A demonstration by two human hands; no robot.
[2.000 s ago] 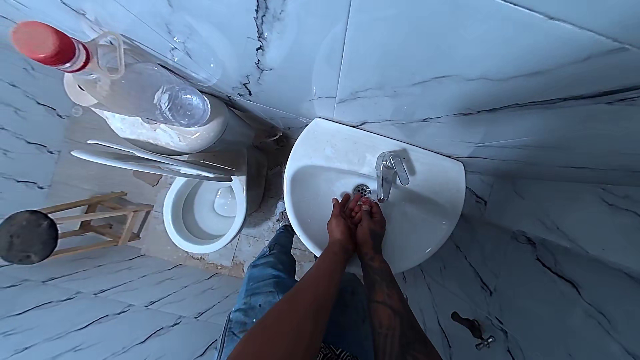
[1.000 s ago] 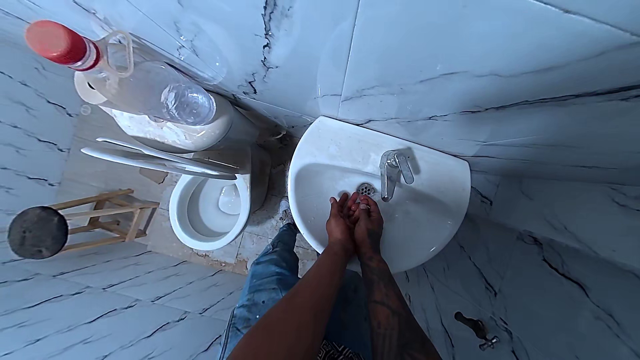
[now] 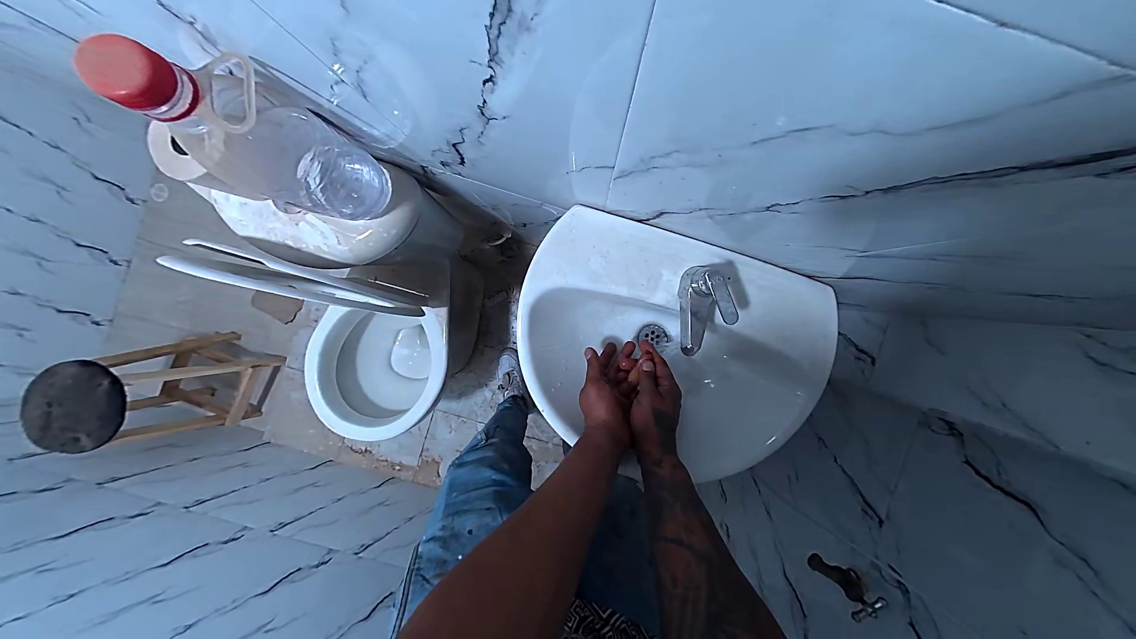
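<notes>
Over the basin of a white ceramic washbasin [image 3: 772,390], my left hand [image 3: 605,395] and my right hand [image 3: 655,390] are side by side and touching, palms turned up. The fingers are partly curled and overlap near the metal drain [image 3: 654,335]. A small reddish patch shows between the fingertips; whether it is an object or skin cannot be told. The chrome mixer tap [image 3: 697,311] stands just beyond and to the right of my right hand. Whether water runs from it is not visible.
Left of the basin is a toilet [image 3: 324,390] with its lid raised. On its cistern stand a large clear plastic bottle [image 3: 275,155] with a red cap and a paper roll [image 3: 169,153]. A wooden stool [image 3: 73,406] is at far left, a wall valve [image 3: 868,609] at lower right.
</notes>
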